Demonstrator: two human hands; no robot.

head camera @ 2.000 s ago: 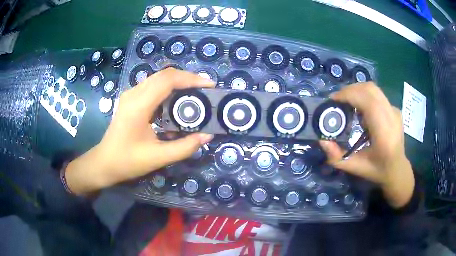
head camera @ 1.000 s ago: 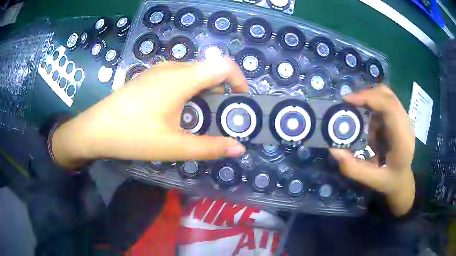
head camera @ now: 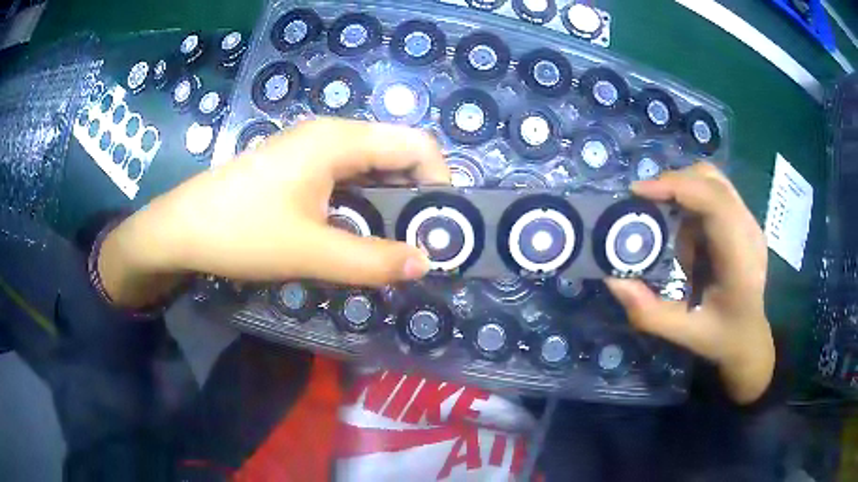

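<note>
A grey four-place fixture plate is held level above the filled blister tray. It carries a row of speaker drivers with white rings. My left hand grips the plate's left end, thumb below and fingers above, and partly covers the leftmost driver. My right hand grips the right end between thumb and fingers. The tray's pockets hold rows of black units; its middle is hidden by the plate and my hands. I cannot make out any tool in my right hand.
Another fixture plate with drivers lies behind the tray, cut off by the top edge. At left are loose drivers, a white sheet with rings and empty trays. At right are a white paper slip and stacked trays.
Over two seconds my left hand has moved further over the plate's left end, covering part of the leftmost driver. The tray and far plate show higher in view. Since one second ago, little has changed.
</note>
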